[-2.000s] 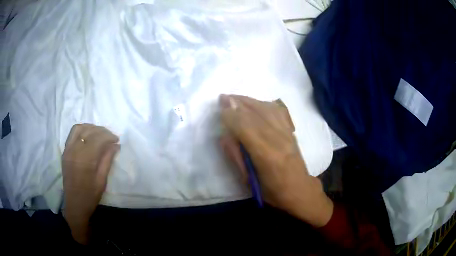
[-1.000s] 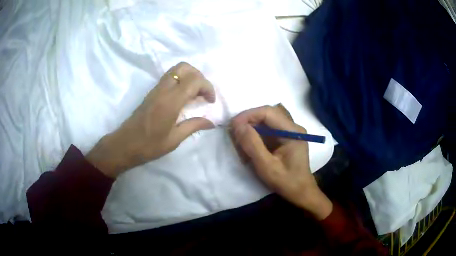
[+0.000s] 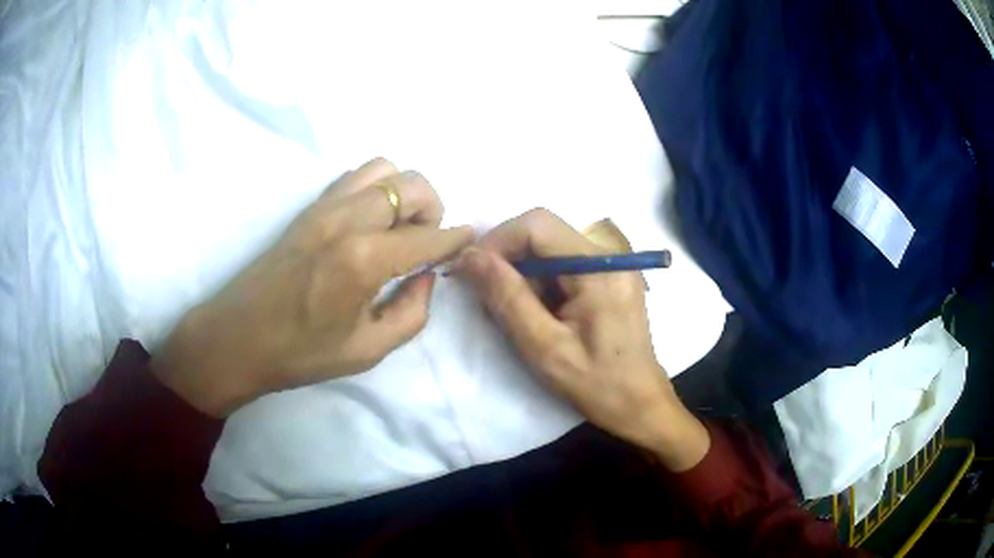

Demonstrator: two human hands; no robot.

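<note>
The white jacket (image 3: 360,425) lies spread in front of me, its shiny lining showing at the left and much of it washed out by glare. My left hand (image 3: 327,283), with a ring, pinches a bit of the white cloth between thumb and index finger. My right hand (image 3: 578,327) holds the blue pen (image 3: 610,263) between thumb and fingers, its rear end pointing right. The pen's tip side is at my left fingertips and mostly hidden by the fingers.
A navy jacket (image 3: 796,142) with a white label (image 3: 874,216) lies at the right. Below it, white cloth (image 3: 861,409) hangs over a yellow trolley (image 3: 921,496) at the lower right. A thin dark wire-like line shows at the top.
My left hand came from the left edge area to the middle and closed its fingertips on the cloth. My right hand swung the pen to nearly level and moved slightly left.
</note>
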